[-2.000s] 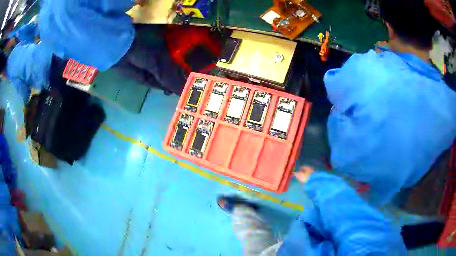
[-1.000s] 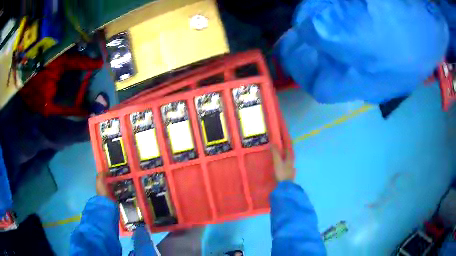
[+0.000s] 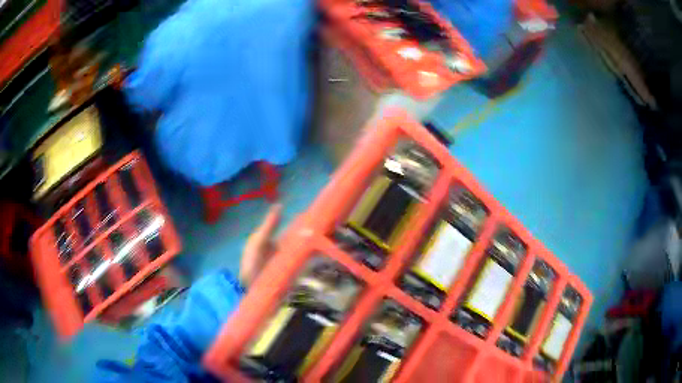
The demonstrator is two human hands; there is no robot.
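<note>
A red-orange tray (image 3: 441, 314) is tilted across the lower right, close to me and cut off by the bottom edge. Its far row holds several open-backed phones, one with a white battery (image 3: 444, 256) and one with a black battery (image 3: 383, 211). Two more phones lie in the near row, partly cut off. A near pocket beside them is empty. My left hand (image 3: 258, 245), in a blue sleeve, is blurred at the tray's left rim and holds it there; part of the fingers is hidden. My right hand is not in view.
Another red tray (image 3: 105, 239) with dark items in its pockets stands at the left, beside a yellow-topped box (image 3: 69, 152). A person in blue (image 3: 232, 90) is on a red stool (image 3: 243, 194). A red tray of parts (image 3: 407, 52) is at the top.
The view has swung to the right. The held tray now appears rotated, larger and further right. The second red tray, earlier under it, is now apart at the left. My right hand has left the picture.
</note>
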